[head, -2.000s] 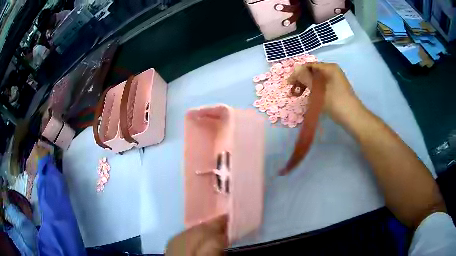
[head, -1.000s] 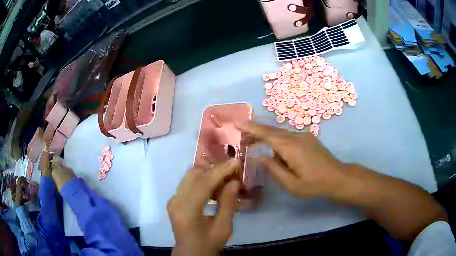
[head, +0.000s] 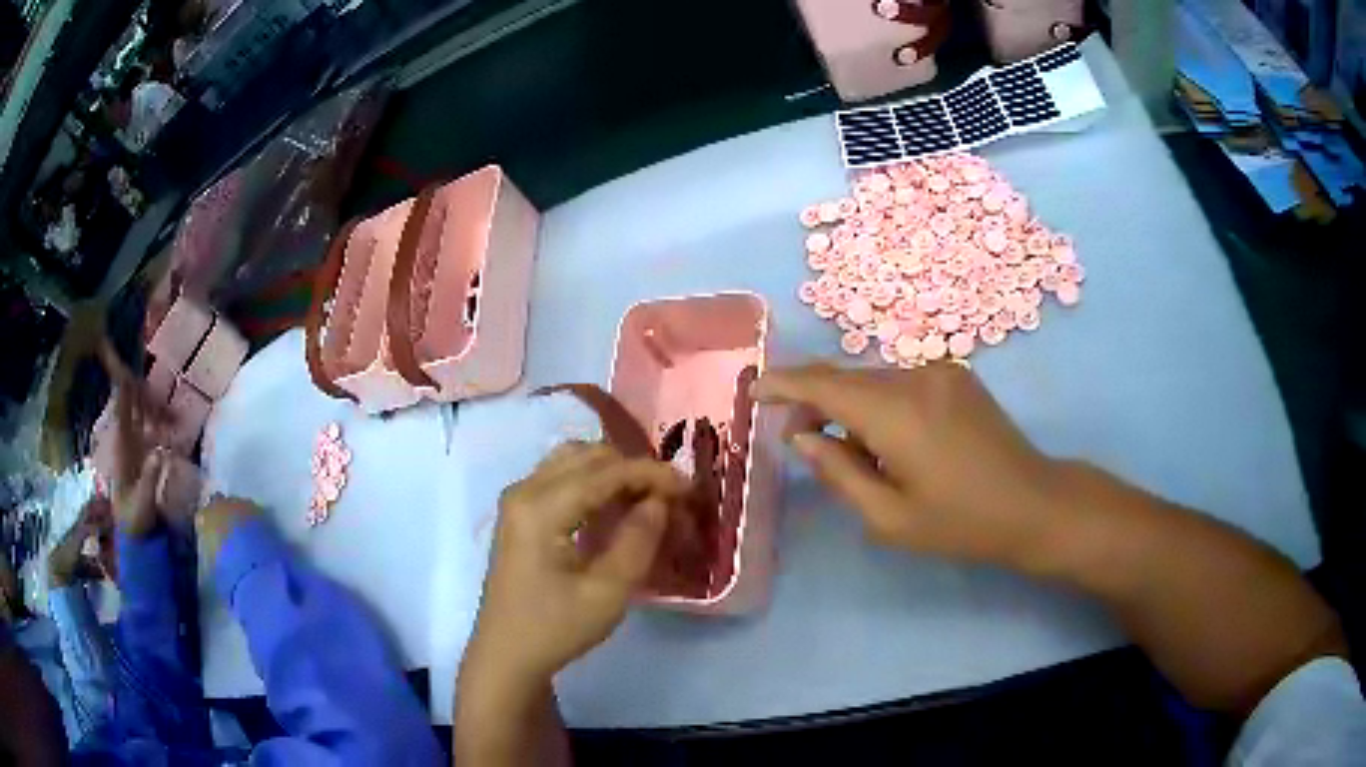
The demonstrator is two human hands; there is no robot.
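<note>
A pink open housing shell (head: 689, 337) lies on the white-covered table in front of me, its open side up. A brown carrying strap (head: 602, 408) runs over its left rim and down inside, and a rounded brown end shows at the right wall. My left hand (head: 577, 547) is over the shell's lower left, thumb and fingers pinched on the strap; the exact grip is blurred. My right hand (head: 914, 457) is at the shell's right wall, index fingertip at the rim by the brown end, thumb outside. A heap of pink discs (head: 944, 255) lies behind my right hand.
Two strapped shells (head: 502, 285) stand at the back left. A few pink discs (head: 328, 472) lie left. A white sheet with black rectangles (head: 959, 120) is behind the heap, strapped shells (head: 869, 45) beyond. A coworker's blue sleeves (head: 307, 622) are at left; card pieces (head: 1258, 105) lie far right.
The shell, lifted and tilted two seconds ago, now lies on the table. The strap has moved from my right hand by the heap to the shell. Both hands are now at the shell.
</note>
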